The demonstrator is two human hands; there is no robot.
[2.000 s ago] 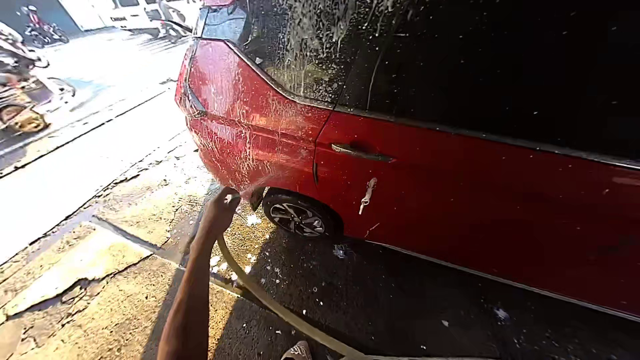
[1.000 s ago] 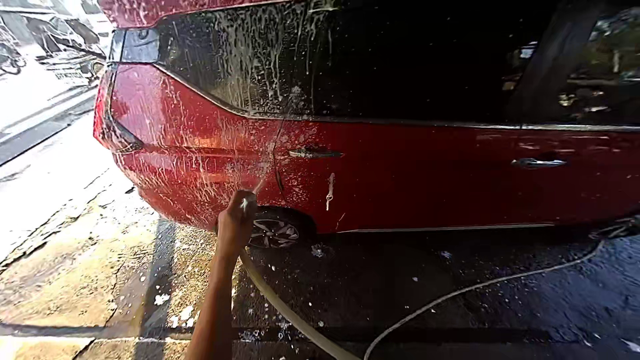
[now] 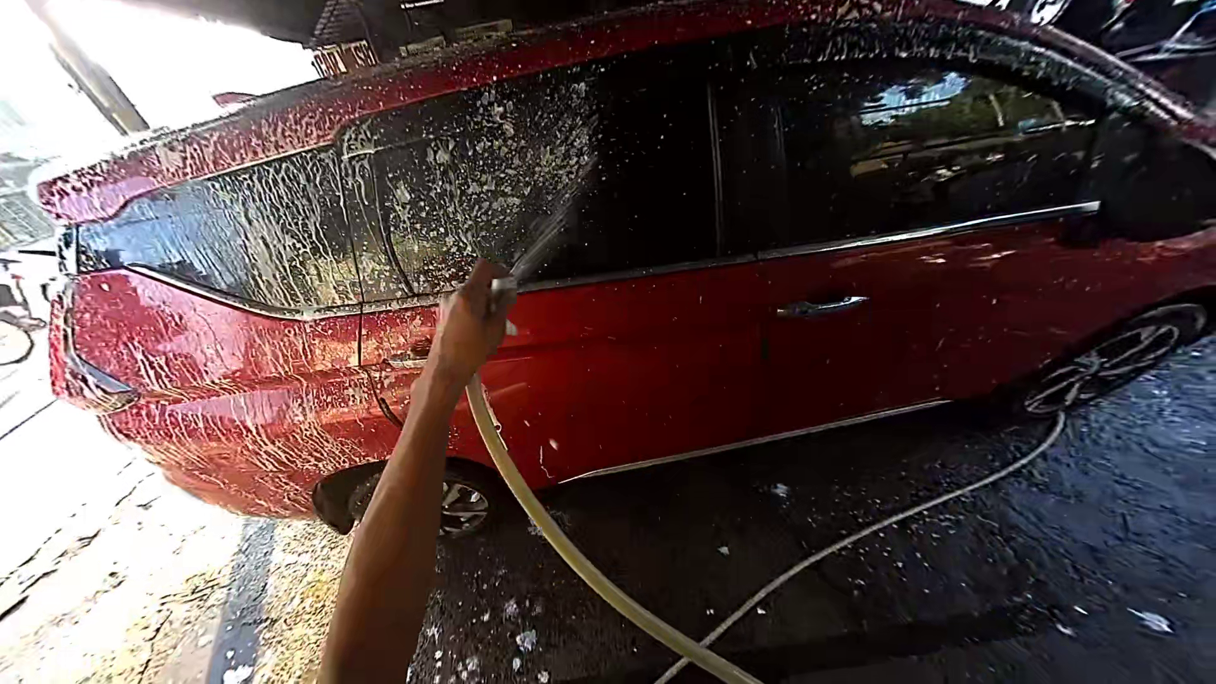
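Observation:
My left hand (image 3: 475,318) is closed around the end of a yellowish hose (image 3: 560,541), in front of the red car's (image 3: 646,370) rear door. A white nozzle or hose end (image 3: 504,285) shows at my fingers. A fan of water (image 3: 556,223) leaves it up and to the right, against the dark side window (image 3: 646,180). Below my fist the hose curves down to the right and out at the bottom edge. Foam streaks and droplets cover the car's rear panel and rear side glass (image 3: 275,228). My right hand is not in view.
A thinner pale hose (image 3: 855,537) runs over the wet dark ground from near the front wheel (image 3: 1092,366), passing by the thicker hose at the bottom. The rear wheel (image 3: 465,503) is partly behind my forearm. A post (image 3: 95,71) stands at the upper left.
My left hand has risen from near the rear wheel to the level of the window's lower edge. The spray now reaches the side glass. The view has turned right and up.

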